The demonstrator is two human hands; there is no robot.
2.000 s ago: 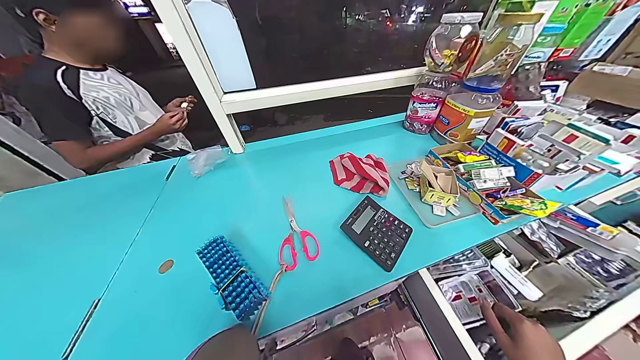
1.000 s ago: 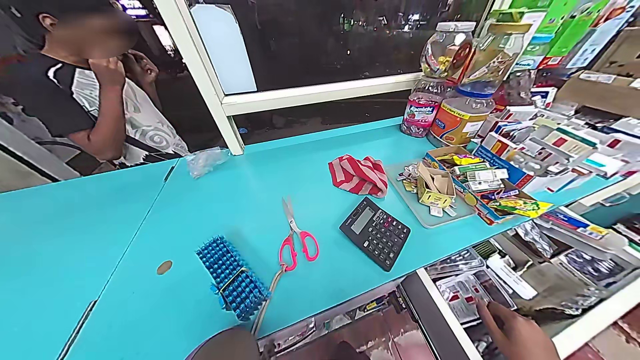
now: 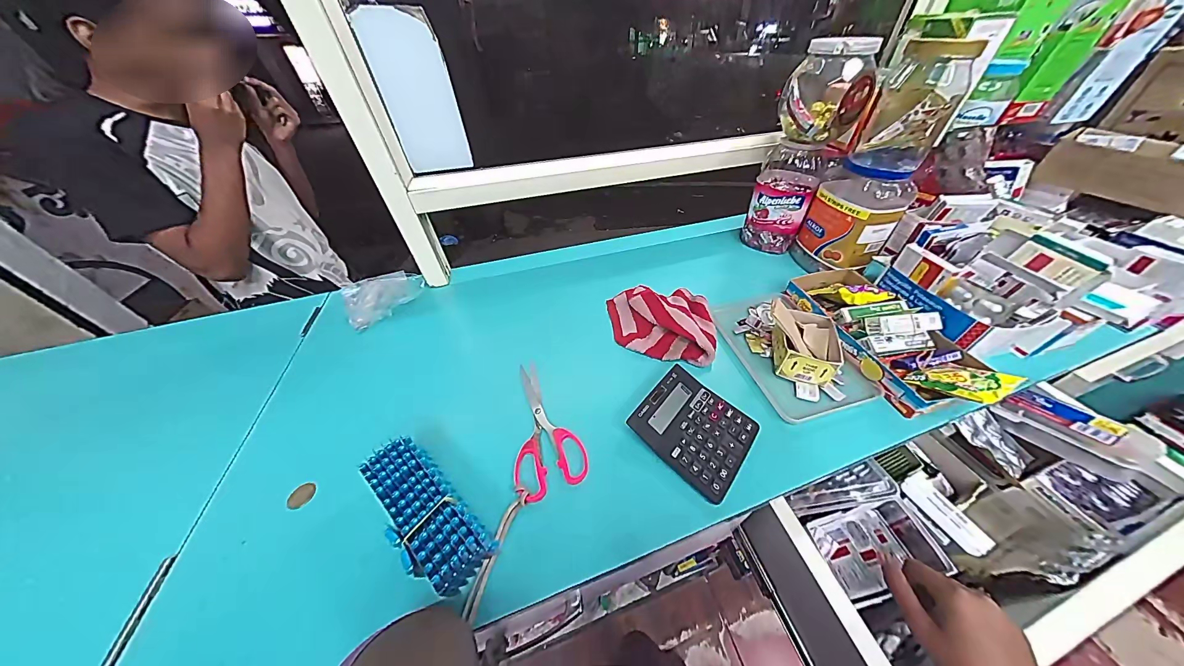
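At the lower right, my right hand (image 3: 962,615) reaches over an open drawer, its fingers apart and touching or just above red-and-silver medicine packs (image 3: 851,550). No object shows in its grasp. My left hand is not seen; a dark rounded shape at the bottom edge is unclear. On the turquoise counter (image 3: 250,407) lie a black calculator (image 3: 694,430), pink-handled scissors (image 3: 546,444) with slightly parted blades, and a blue block of small vials or caps (image 3: 427,518) bound by a band. A red-and-white striped cloth (image 3: 661,324) is crumpled behind the calculator.
Boxes of small packets (image 3: 888,338) and a clear tray (image 3: 786,407) are at right, near stacked plastic jars (image 3: 846,217) and many medicine cartons (image 3: 1054,264). A clear plastic bag (image 3: 377,301) lies near the window frame (image 3: 592,176). A person (image 3: 203,185) stands across the counter.
The person across the counter has raised both hands from chest height to the face. My right hand stays over the drawer, with no plain change in its hold. The things on the counter have not moved.
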